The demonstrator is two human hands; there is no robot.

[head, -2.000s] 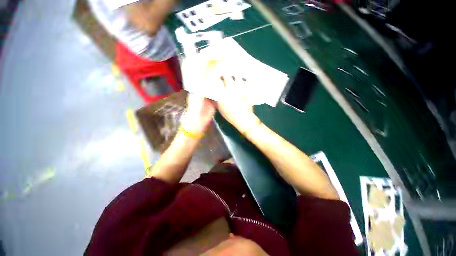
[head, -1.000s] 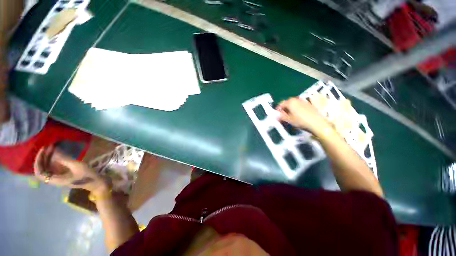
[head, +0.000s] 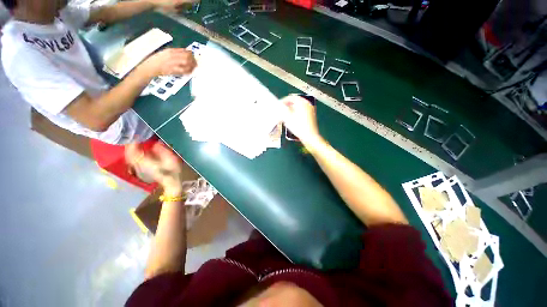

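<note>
A fanned stack of white carrier sheets [head: 231,123] lies on the green bench. My right hand [head: 301,117] is at its right side, fingers closed on the corner of the top white sheet, which looks raised and blurred. The black smartphone [head: 291,135] lies under my right hand and is mostly hidden by it. My left hand [head: 155,165] is blurred, off the bench's near edge, with fingers apart and nothing seen in it.
Spent white lattices with tan scraps [head: 459,237] are heaped at the right. Thin frames [head: 333,75] lie on the conveyor beyond the speckled edge. A person [head: 99,90] in white sits at left, a hand over a windowed sheet. A box of waste [head: 198,195] stands below the edge.
The view has turned left. My right hand has gone from the windowed sheet to the white stack and taken a sheet's corner. The windowed sheet no longer lies in front of me.
</note>
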